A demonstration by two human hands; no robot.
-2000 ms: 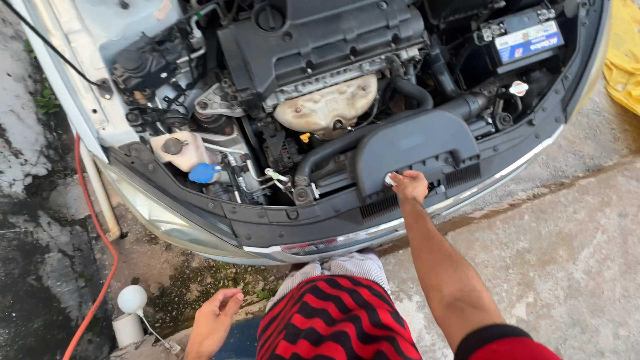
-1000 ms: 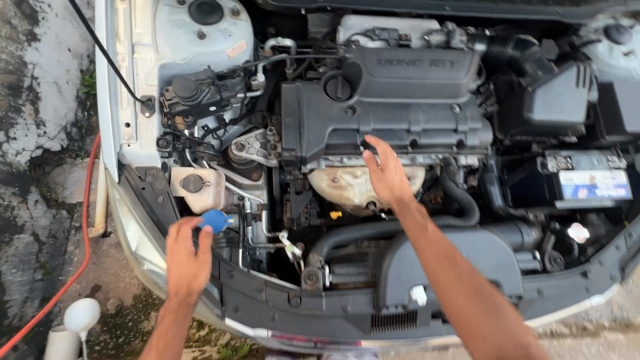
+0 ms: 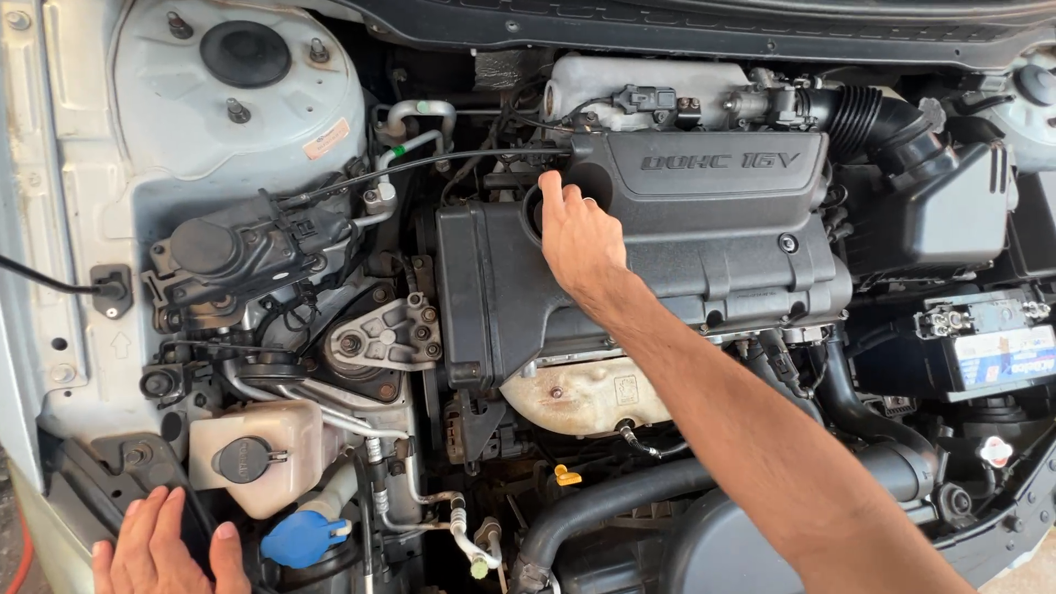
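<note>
My right hand reaches across the engine, its fingers closed on the black oil filler cap at the left part of the engine cover; the hand hides much of the cap. At the lower left, my left hand rests on the black front edge trim of the engine bay, fingers apart, holding nothing. Right of it sits the blue washer filler cap, shut on its neck. Above stands the whitish plastic reservoir with a black cap.
A yellow dipstick handle lies below the exhaust heat shield. The battery and air filter box are at the right. A radiator hose crosses the front. The hood prop rod enters from the left.
My right hand has moved from the front cover up over the engine to the oil filler cap. My left hand has left the blue cap for the trim beside it. The view is closer.
</note>
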